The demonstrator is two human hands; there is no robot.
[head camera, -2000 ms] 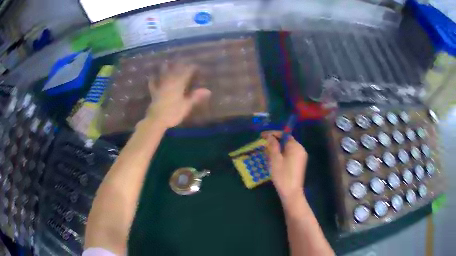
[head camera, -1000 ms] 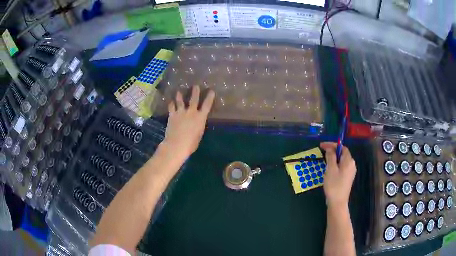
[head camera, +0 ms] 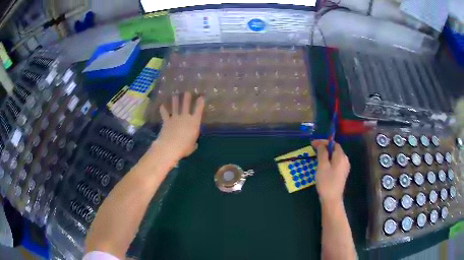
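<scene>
My left hand lies palm down with spread fingers on the front left part of the clear blister tray, whose pockets look empty over brown cardboard. My right hand is closed on the blue pen-like test probe, held upright right of the dot stickers on a yellow sheet. A round brass-silver fixture with a side stub sits on the green mat between my hands. I cannot tell whether a driver sits in it.
A slotted supply tray with drivers on edge and stacked filled trays are at left. A filled tray is at right, empty ribbed trays behind it. A blue bin and spare sticker sheets are back left.
The view has shifted. My left hand has moved from over the blister tray's middle to its front left and rests there. My right hand still holds the probe beside the stickers.
</scene>
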